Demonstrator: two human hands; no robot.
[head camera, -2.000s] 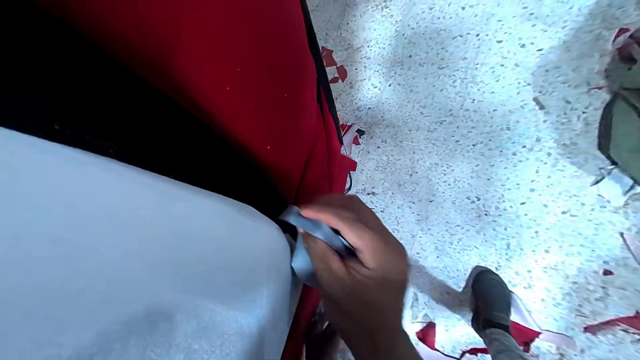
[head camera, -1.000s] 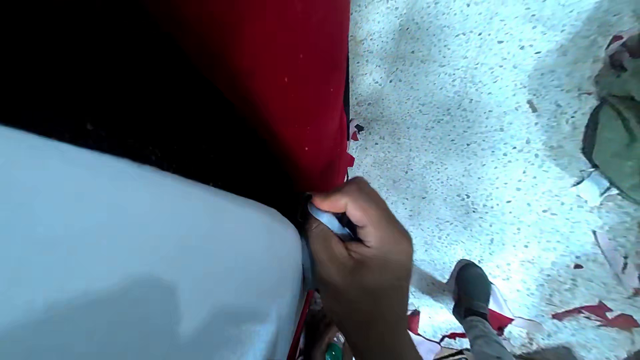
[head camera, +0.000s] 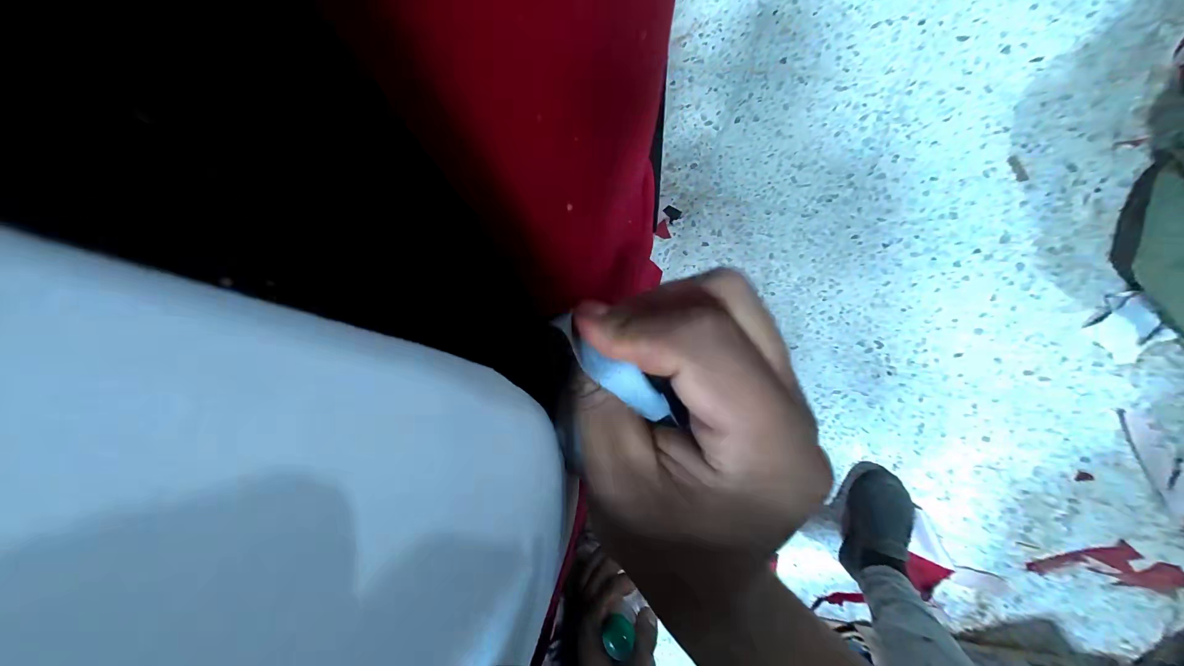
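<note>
My right hand (head camera: 712, 425) is closed on a pale blue-grey folded piece (head camera: 624, 379), probably fabric, at the rounded corner of a large light-grey padded panel (head camera: 277, 425). Black material (head camera: 231, 166) and red fabric (head camera: 555, 120) lie beyond the panel. Low in the view, partly hidden beside my right forearm, a hand that appears to be my left hand (head camera: 597, 615) has its fingers around a small object with a round green end (head camera: 618, 636). The rest of that object is hidden.
A speckled floor (head camera: 888, 231) lies to the right, with red scraps (head camera: 1110, 562) and white scraps (head camera: 1124, 324) on it. A dark shoe (head camera: 877, 513) with a grey trouser leg stands at lower right. A green fabric item (head camera: 1161, 240) lies at the right edge.
The pale piece has become more enclosed by my right hand, which stays at the panel's corner. The green-ended object has come into sight below since the oldest frame.
</note>
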